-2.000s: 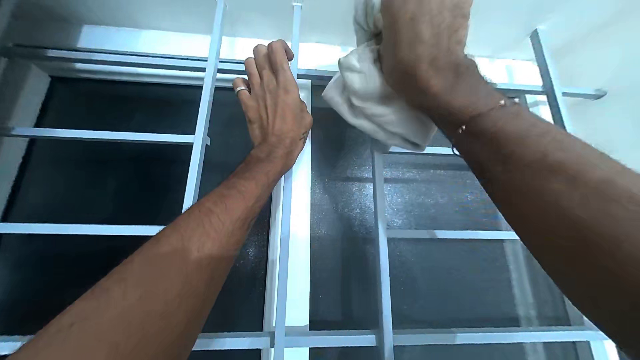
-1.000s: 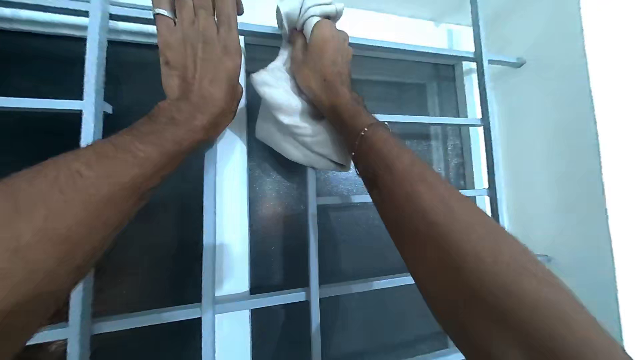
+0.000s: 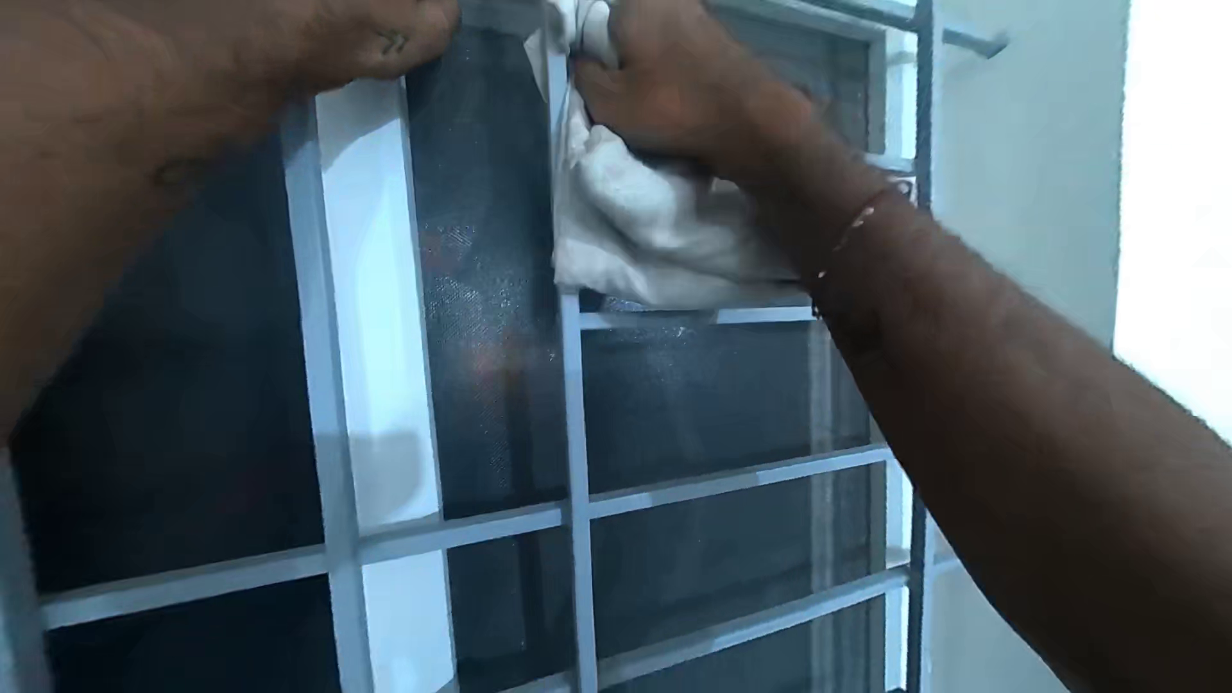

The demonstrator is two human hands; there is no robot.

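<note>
A white cloth (image 3: 664,231) is bunched in my right hand (image 3: 664,87), wrapped against a thin vertical bar (image 3: 576,404) of a metal window grille near the top centre. The cloth's lower part hangs over the grille just above a short crossbar. At the upper left, my left hand (image 3: 395,38) is beside the top of a thicker vertical bar (image 3: 322,366); its fingers are mostly cut off by the top edge, so its hold is unclear. Behind the grille are dark mesh-like panels (image 3: 491,385) and a white window frame post (image 3: 385,289).
Horizontal grille bars (image 3: 462,529) cross the lower part of the view. At the right, a dark vertical bar (image 3: 924,115) stands before a pale wall (image 3: 1030,192), with a bar end (image 3: 982,43) jutting toward it. A bright white area (image 3: 1174,192) lies beyond the wall.
My right hand has brought the cloth lower, from the grille's top rail to the thin vertical bar. The view has shifted closer and to the right.
</note>
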